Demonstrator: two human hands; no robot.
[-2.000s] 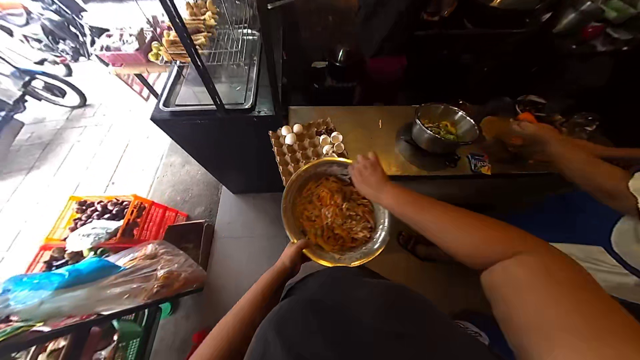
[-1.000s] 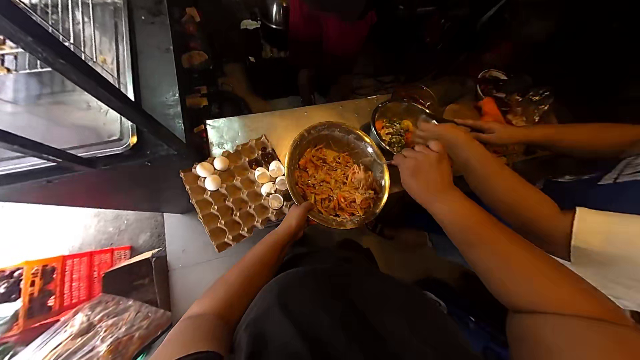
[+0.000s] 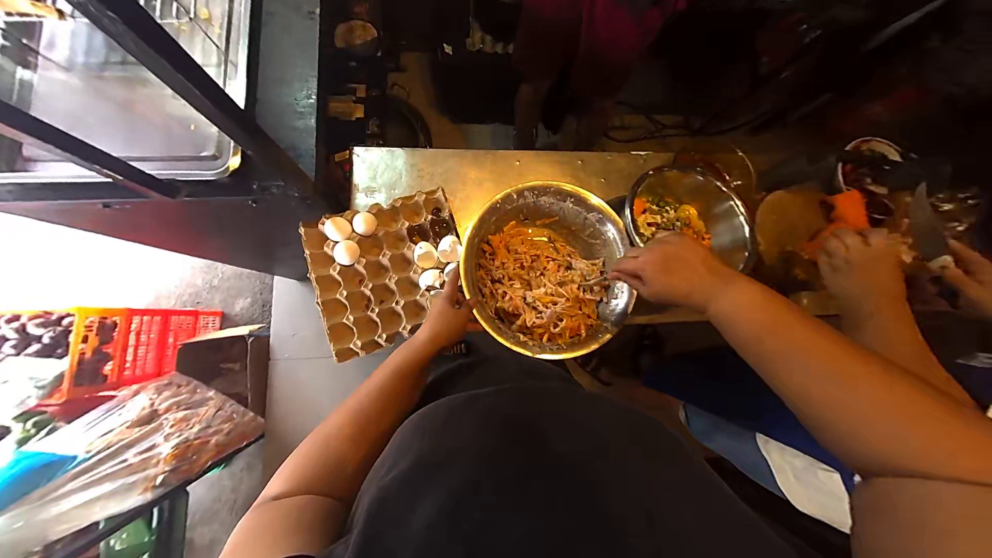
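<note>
A round metal bowl (image 3: 607,225) holds a mixture of orange and pale shreds (image 3: 542,287). My left hand (image 3: 448,314) grips the bowl's left rim, thumb toward the inside. At its right side, my right hand (image 3: 670,271) holds a thin metal utensil (image 3: 595,280), probably a spoon or fork, whose far end is in the shreds. An egg carton (image 3: 372,298) lies just left of the bowl, with several whole eggs (image 3: 347,252) and opened eggshells (image 3: 425,255) in it.
A second metal bowl (image 3: 725,205) with chopped vegetables stands on the metal counter (image 3: 434,167). Right of it, a co-worker's hands (image 3: 864,267) hold an orange vegetable (image 3: 849,209) and a knife (image 3: 922,221). Red crates (image 3: 159,341) and a plastic-covered tray (image 3: 147,434) are at lower left.
My right hand, above the bowl's right rim two seconds ago, is now at its right side with the utensil in the shreds. My left hand still grips the rim. The view has swung considerably.
</note>
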